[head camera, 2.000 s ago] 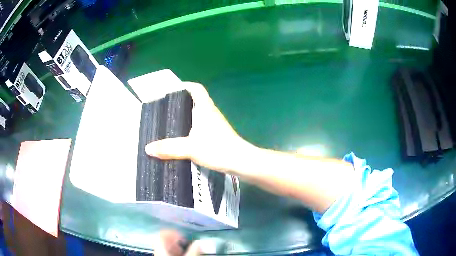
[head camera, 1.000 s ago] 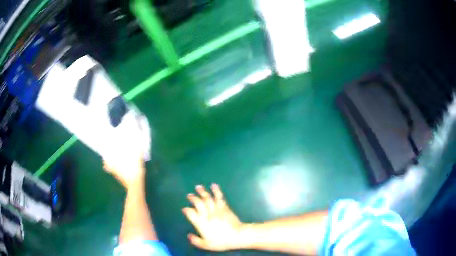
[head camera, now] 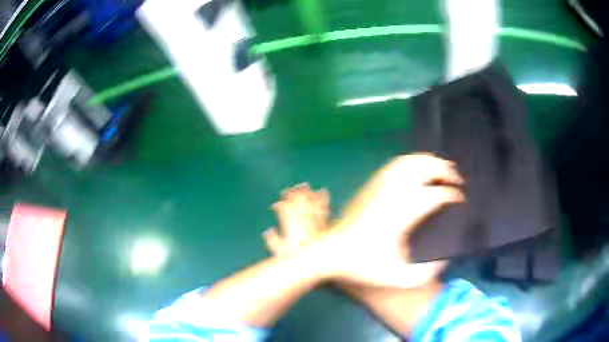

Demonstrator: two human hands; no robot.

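Observation:
My left hand (head camera: 407, 214) reaches across over my right forearm and grips the left edge of a dark grey foam tray (head camera: 481, 167) at the right; the image is blurred. The tray lies or is held over more dark foam (head camera: 527, 257), and a gap cannot be told. My right hand (head camera: 302, 217) is near the middle over the green bench, fingers apart, holding nothing. A white retail box (head camera: 234, 80) with dark pictures stands at the back, left of centre.
Another white box (head camera: 471, 37) is at the back right, behind the foam. Blurred white boxes (head camera: 73, 127) with dark and blue parts are at the left. A pinkish-white sheet (head camera: 33, 257) lies at the left edge. A bright green line (head camera: 374, 32) crosses the back.
The retail box, filled with foam earlier and then carried by my left hand, stands released at the back. My left hand has crossed right and taken hold of foam.

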